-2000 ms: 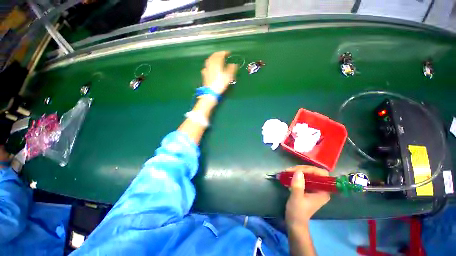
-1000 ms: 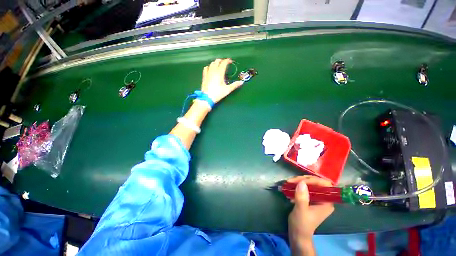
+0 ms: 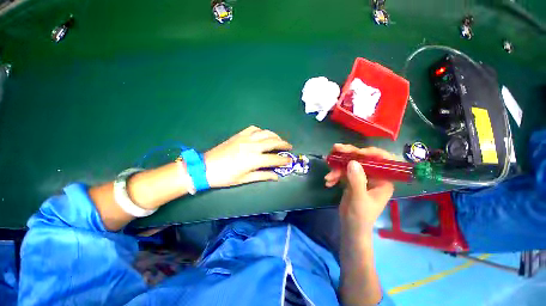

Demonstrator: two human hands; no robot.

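My left hand [image 3: 248, 160], with a bright blue wrist strap [image 3: 196, 170], holds a small round circuit board assembly [image 3: 293, 164] by its left side, low over the dark green bench near its front edge. My right hand [image 3: 361, 182] is closed around a red glue syringe [image 3: 380, 168] like a pen. Its dark tip points left, close to the board's right side; I cannot tell whether it touches. A green adapter [image 3: 427, 171] is on the syringe's rear end, with a clear air hose [image 3: 473, 181] running from it.
A red bin [image 3: 392, 95] holds white tissue, with a crumpled tissue [image 3: 319, 96] left of it. The black dispenser [image 3: 476, 113] stands right. Another board [image 3: 416, 152] lies behind the syringe's rear. Several boards lie along the far side, one here [image 3: 222, 11]. A blue sleeve [image 3: 506, 206] shows right.
My left hand has come back from the far side to the front edge and now holds a board. The syringe tip is now beside that board. The view has tilted down toward my lap.
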